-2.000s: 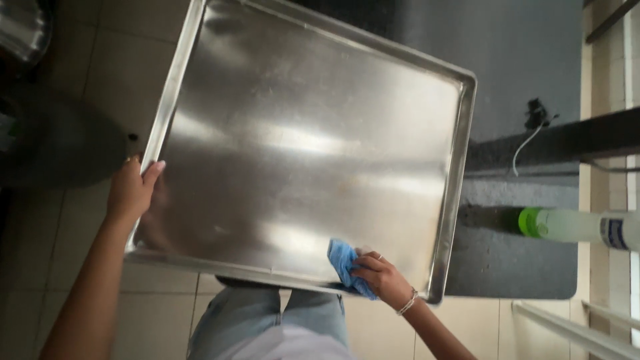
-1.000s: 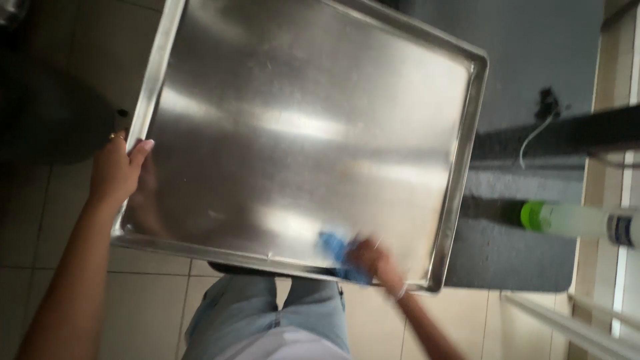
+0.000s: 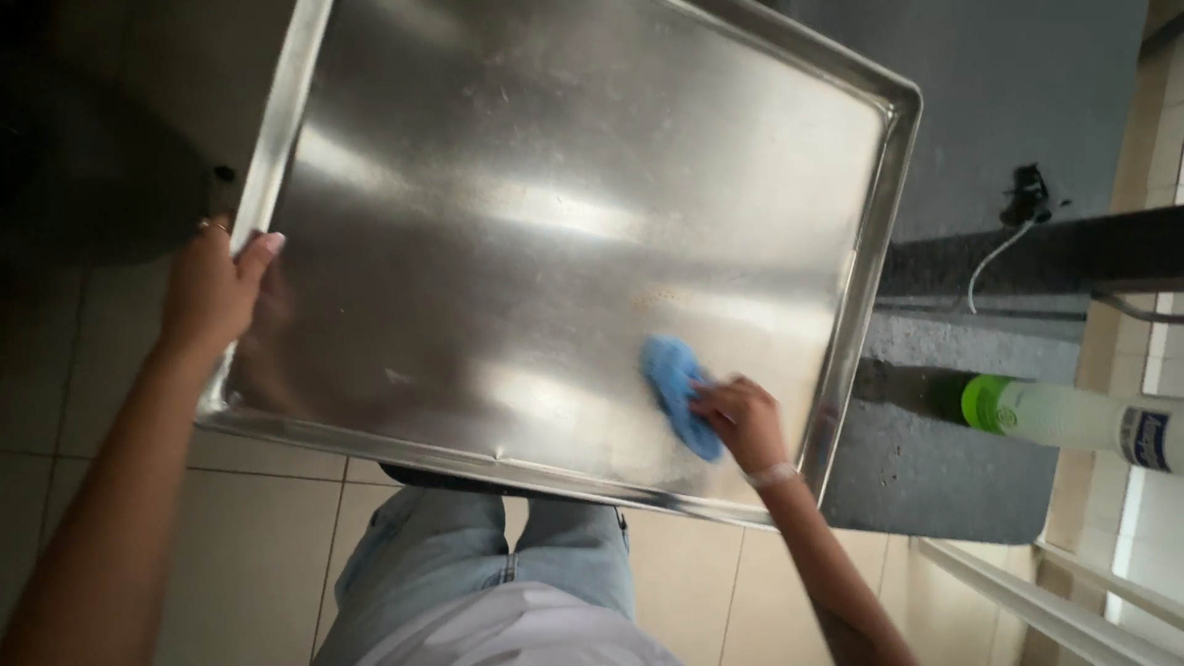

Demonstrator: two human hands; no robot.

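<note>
A large rectangular metal tray (image 3: 444, 277) with a raised rim lies slanted before me. Its surface shows reflections, light marks and a small patch of brownish specks. My left hand (image 3: 217, 287) grips the left rim, thumb on top, with the fingers hidden underneath. A blue cloth (image 3: 680, 398), somewhat blurred, is pinched in the fingers of my right hand (image 3: 745, 421) and lies against the tray's lower right part. A bracelet circles the right wrist.
At the right a dark grey surface (image 3: 953, 481) extends past the tray. A bottle with a green end (image 3: 1045, 412) lies or stands there. Above it are a dark bar (image 3: 1036, 250) and a thin pale cable (image 3: 990, 264). Light floor tiles (image 3: 250, 546) show below.
The blue cloth and my right hand have moved up from near the tray's lower rim, further onto its surface. My left hand keeps hold of the left rim.
</note>
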